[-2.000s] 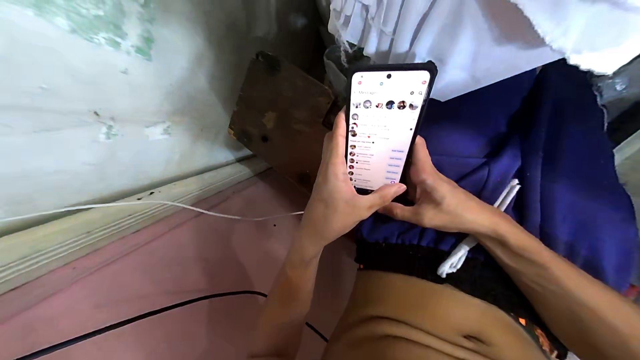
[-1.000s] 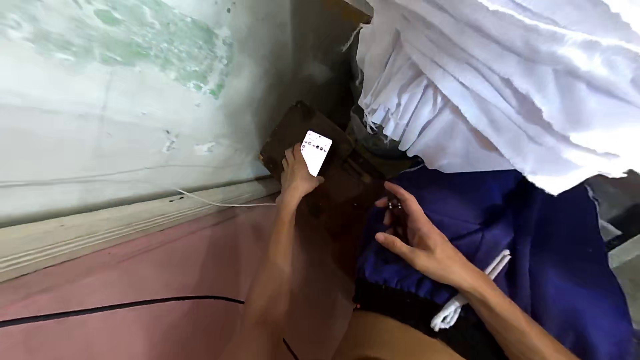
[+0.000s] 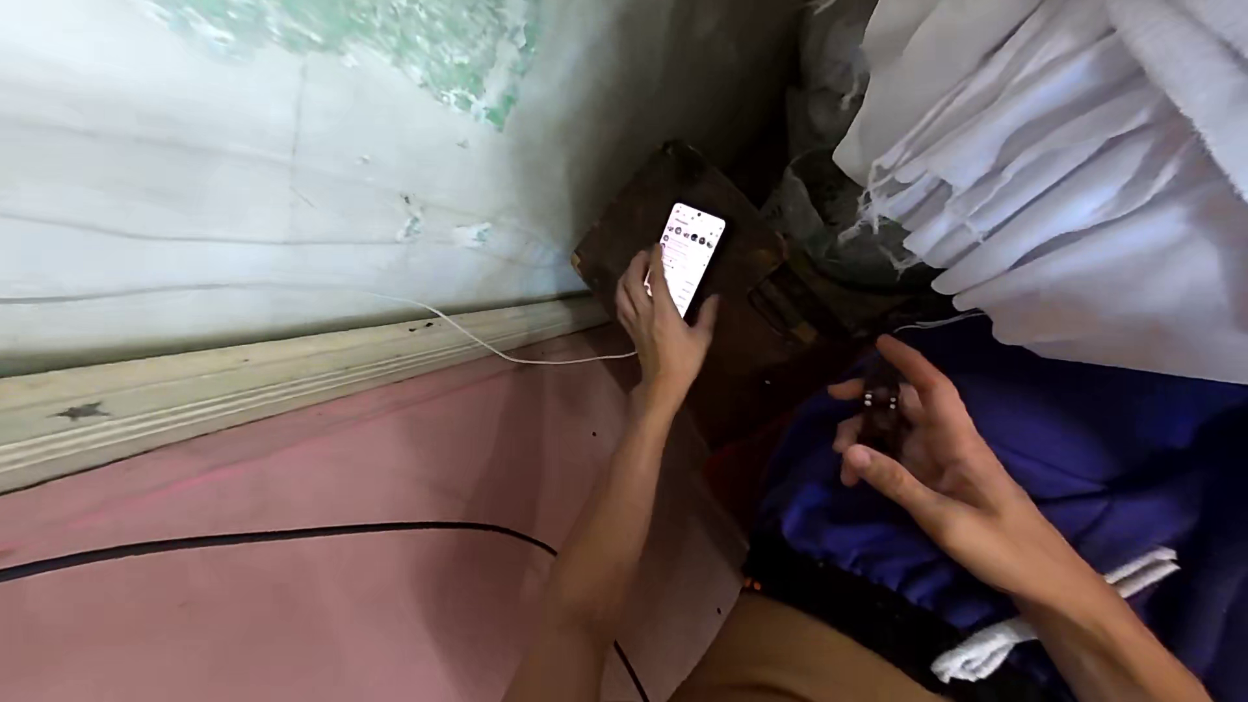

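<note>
A smartphone (image 3: pixel 694 255) with a lit screen lies on or just above a dark wooden box (image 3: pixel 624 219) beside the wall. My left hand (image 3: pixel 668 322) is on the phone's lower left side, fingers along its edge. To the right, over the blue shorts (image 3: pixel 1053 448), my right hand (image 3: pixel 926 448) holds a small dark object (image 3: pixel 880 400) with light dots, its fingers curled loosely round it. A white drawstring (image 3: pixel 985 651) hangs from the waistband, partly hidden by my right forearm.
Bunched white cloth (image 3: pixel 1063 195) fills the upper right. A white cable (image 3: pixel 468 336) runs from the wall to my left hand. A black cable (image 3: pixel 390 527) crosses the pink surface (image 3: pixel 292 604). A cream ledge (image 3: pixel 244 390) borders the peeling wall (image 3: pixel 244 146).
Both hands held the phone over my lap at first. My left hand has since carried it forward to the box, and my right hand has let it go and now holds the small dark object.
</note>
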